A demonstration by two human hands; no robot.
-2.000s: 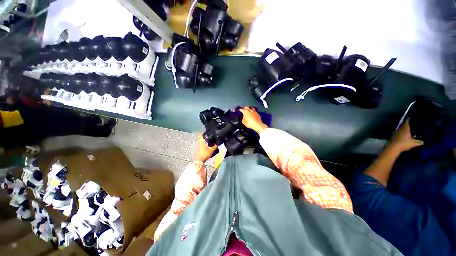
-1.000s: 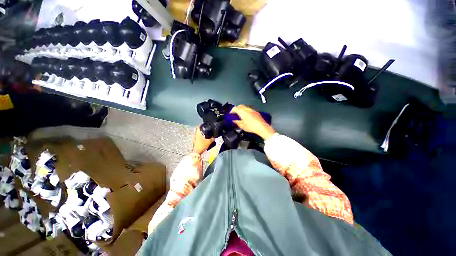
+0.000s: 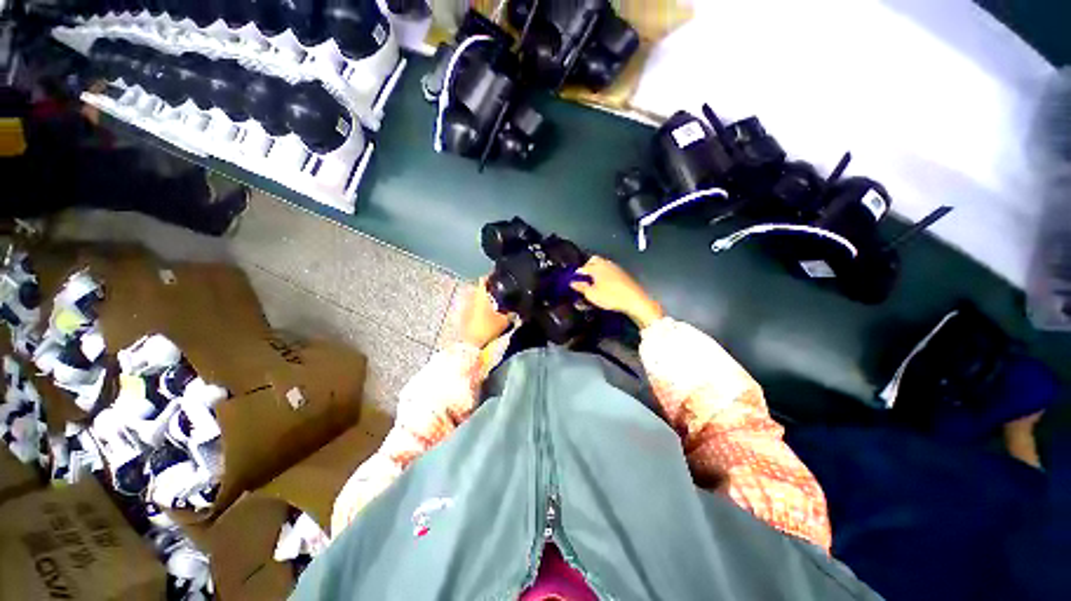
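A black multi-lens security camera (image 3: 534,264) is held at the bench's near edge, just in front of my body. My left hand (image 3: 479,315) grips its lower left side. My right hand (image 3: 617,291) is on its right side with a dark blue-purple cleaning cloth (image 3: 578,279) under the fingers; most of the cloth is hidden. The camera's underside is hidden.
Cameras with white pigtail cables stand on the green bench (image 3: 411,211), two at the right (image 3: 693,159) and others at the back. White trays (image 3: 253,141) of black units lie left. Cartons (image 3: 294,399) are on the floor. A person's hand (image 3: 1024,437) is far right.
The view has turned, so the bench slants more. My right hand has shifted from the camera's top toward its right side, uncovering more of its front. The neighbour's hand has moved at the far right.
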